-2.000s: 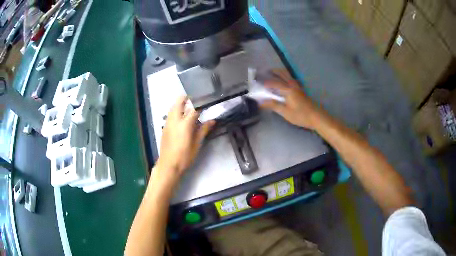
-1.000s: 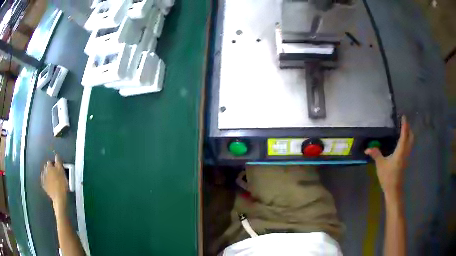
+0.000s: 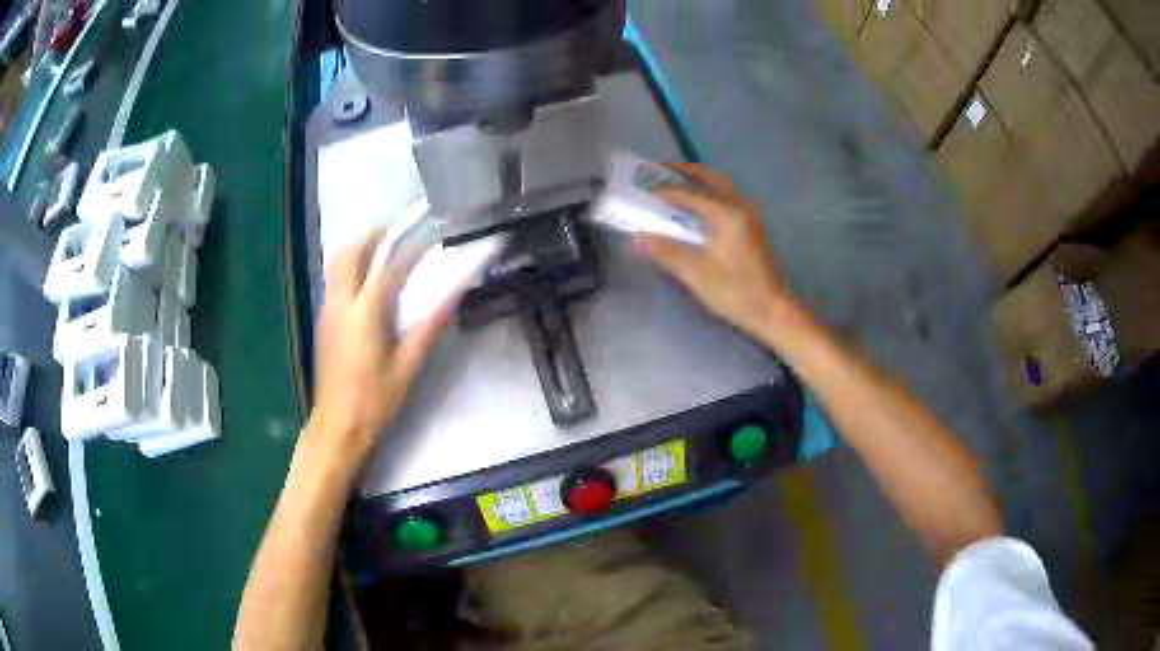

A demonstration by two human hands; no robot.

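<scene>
My left hand [image 3: 359,333] holds a white plastic housing [image 3: 439,282] at the left of the dark metal fixture [image 3: 534,261]; it is blurred. My right hand [image 3: 719,254] holds another white housing [image 3: 649,197] with a window, at the right of the fixture. The fixture shows dark, with no white part seen in it. The silver-grey welding horn [image 3: 509,159] hangs just above and behind it. The slotted clamp bar [image 3: 557,356] runs from the fixture towards me.
White housings [image 3: 121,299] are stacked on the green worktop [image 3: 248,509]. Small parts lie on the dark belt at far left. Green buttons [image 3: 417,533] [image 3: 748,443] and a red stop button [image 3: 588,491] line the plate's front. The press head [image 3: 483,26] is above; cardboard boxes [image 3: 1005,153] stand right.
My left hand has come from the belt to the fixture and now holds a housing. My right hand has left the green button and holds a housing. The white part seen in the fixture is gone.
</scene>
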